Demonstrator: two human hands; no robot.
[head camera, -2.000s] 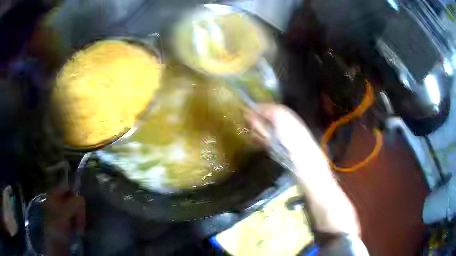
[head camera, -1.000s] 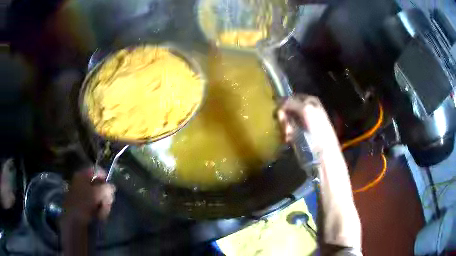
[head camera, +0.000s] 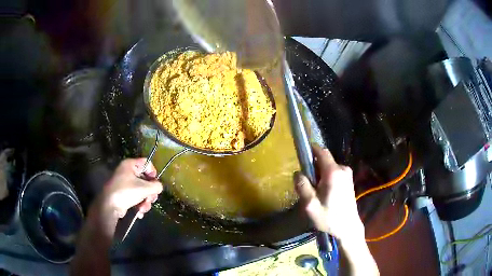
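My left hand (head camera: 132,188) grips the two thin wire legs of a sieve. The sieve is heaped with golden fried crumbs (head camera: 199,102) and is held over the wok (head camera: 216,229). Yellow frying oil (head camera: 205,183) shows in the wok below it. My right hand (head camera: 329,194) grips the thick metal handle of a spider strainer (head camera: 232,27). The strainer's round mesh is tipped over the far edge of the sieve, blurred and partly cut off by the top of the picture; its contents cannot be told.
A small steel bowl (head camera: 54,215) stands left of the wok. A blue-rimmed tray holds pale yellow contents (head camera: 270,267) and a dark serving spoon (head camera: 308,262) at the wok's near edge. An orange hose (head camera: 385,186) lies at right, with shiny steel vessels (head camera: 458,183) beyond.
The heaped sieve has moved right, further over the wok's middle. The spider strainer has come from beyond it to tilt over its far edge. Both hands now show more clearly.
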